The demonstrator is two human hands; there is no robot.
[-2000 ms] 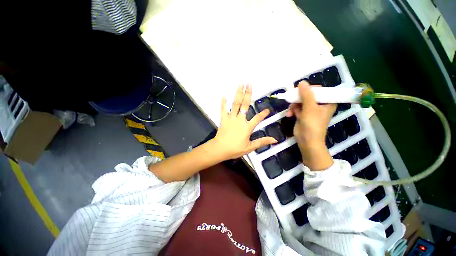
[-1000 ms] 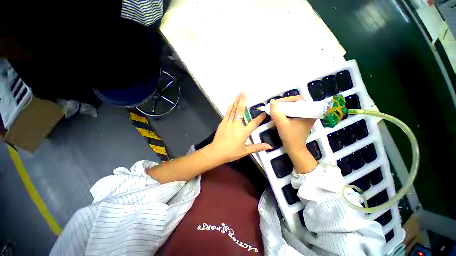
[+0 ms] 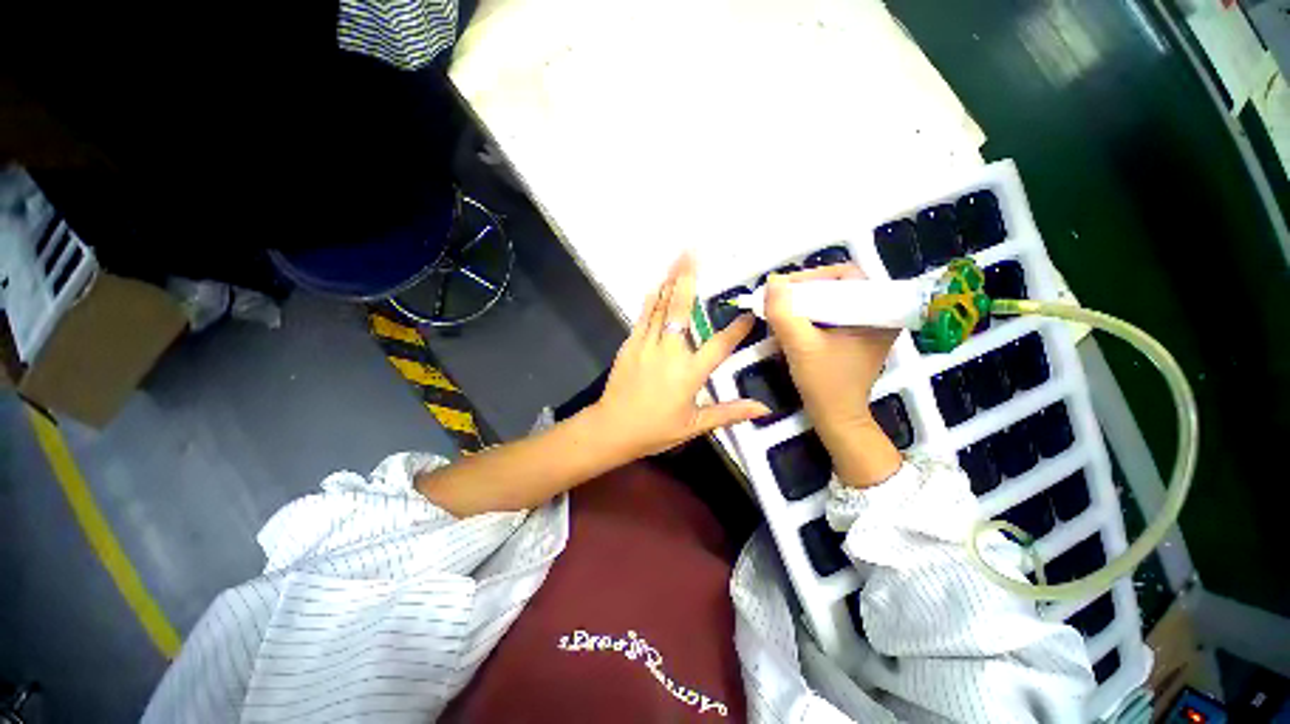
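A white tray (image 3: 1058,304) lies askew on the bench with rows of glossy black housings (image 3: 937,234) in its pockets. My right hand (image 3: 832,347) grips a white dispensing syringe (image 3: 863,306) like a pen, its narrow tip pointing left at the housing in the tray's upper left corner. A green and orange-yellow cap (image 3: 955,306) sits at the syringe's rear. My left hand (image 3: 665,371) rests with fingers apart at the tray's left edge, beside that corner housing, holding nothing. A short green strip (image 3: 700,323) shows by its fingers. Whether the tip touches the housing is unclear.
A yellowish air hose (image 3: 1186,424) loops from the cap over the right side of the tray. The cream-white bench top (image 3: 707,127) lies beyond it, beside a dark green surface (image 3: 1118,184). A person in dark clothing sits at the upper left on a blue stool (image 3: 371,262).
Since two seconds ago, my right hand has brought the syringe left and down along the top row to the corner housing. In the last second both hands have hardly moved.
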